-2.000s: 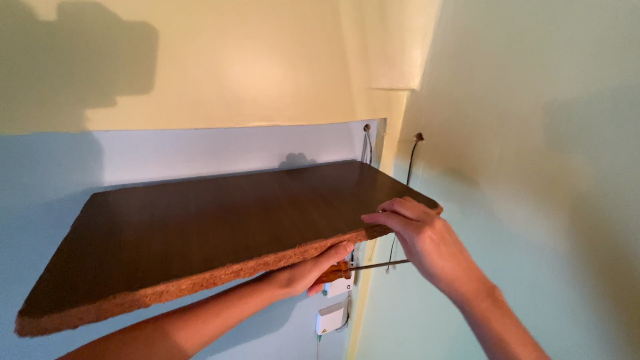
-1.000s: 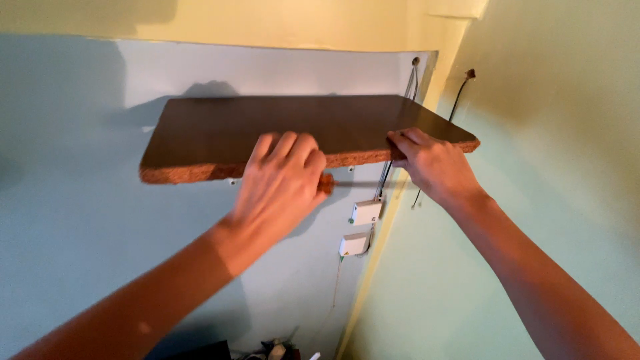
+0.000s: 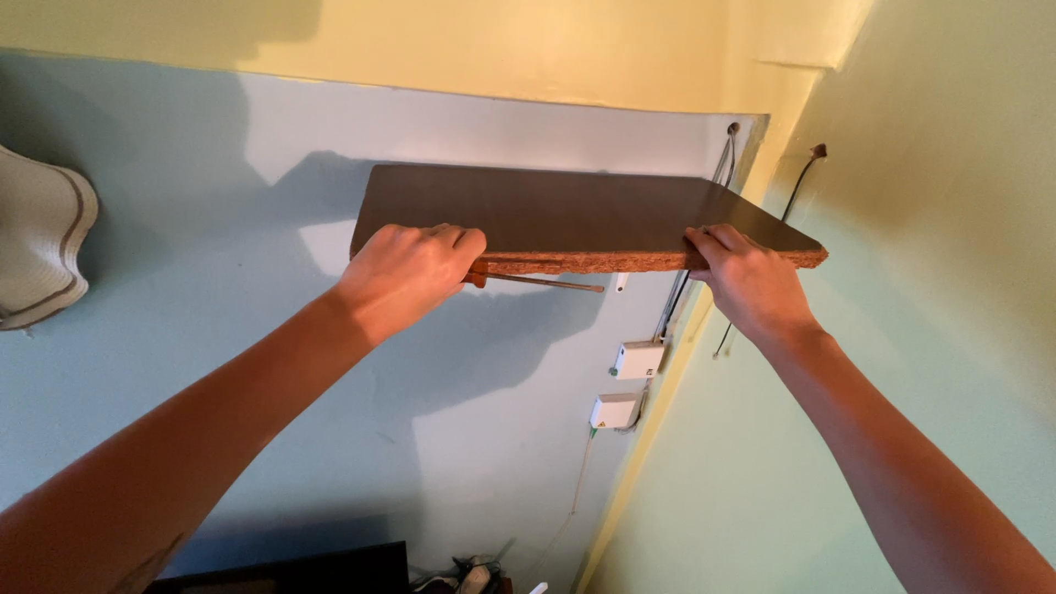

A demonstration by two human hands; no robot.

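A dark-topped wooden shelf board (image 3: pixel 544 210) with a rough reddish-brown front edge lies roughly level against the wall, near the corner. My left hand (image 3: pixel 417 268) is closed round the board's front edge at its left end and also holds a screwdriver (image 3: pixel 540 282), whose orange handle shows under the fingers and whose shaft points right below the edge. My right hand (image 3: pixel 742 276) grips the front edge near the right end, fingers on top and thumb underneath. A white bracket end (image 3: pixel 621 282) shows beneath the board; the rest of the underside is hidden.
Two small white boxes (image 3: pixel 639 360) with cables hang on the wall below the board. Cables leave a wall hole (image 3: pixel 733 129) behind it, and a black cable (image 3: pixel 799 190) hangs on the right wall. A woven hat (image 3: pixel 41 239) is at far left, a black screen (image 3: pixel 289 573) at the bottom.
My left hand has moved from beneath the board to its front edge, then left along it with the screwdriver. My right hand stays near the right end. The view has shifted.
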